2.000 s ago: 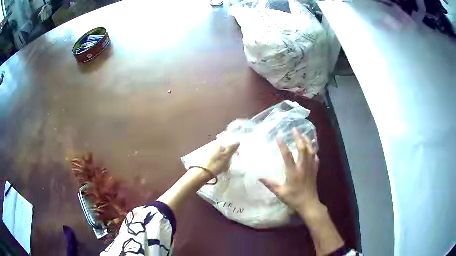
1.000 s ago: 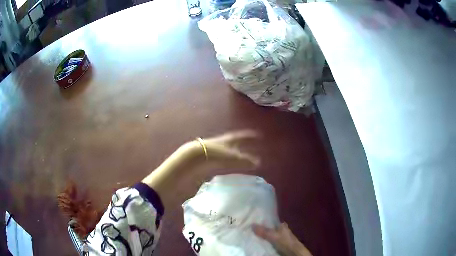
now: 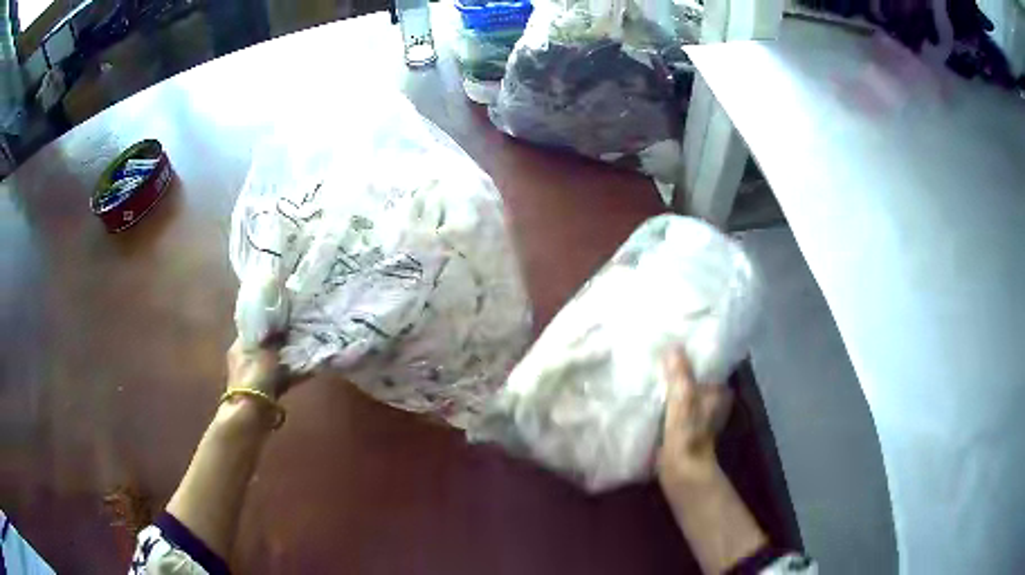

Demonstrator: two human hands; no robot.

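Note:
A large clear plastic bag (image 3: 393, 270) with whitish, dark-lined contents is at the centre of the brown table. My left hand (image 3: 259, 365) grips its lower left corner. A smaller white plastic bag (image 3: 629, 348), slightly blurred, is tilted to the right of it, and the two meet at its lower left end. My right hand (image 3: 691, 421) holds the white bag's right side; some of its fingers are hidden. The reddish-brown feather duster (image 3: 129, 508) shows only in part at the lower left.
A red round tin (image 3: 133, 185) stands at the left. A clear bottle (image 3: 417, 34), a blue basket (image 3: 495, 14) and another clear bag with dark contents (image 3: 590, 96) are at the back. White-covered shelving (image 3: 899, 281) runs along the right. A pale sheet (image 3: 20, 553) shows at the lower left edge.
The large clear bag has moved from the back toward me and left, now in my left hand. The white bag has moved up and right with my right hand. The dark-filled bag is exposed.

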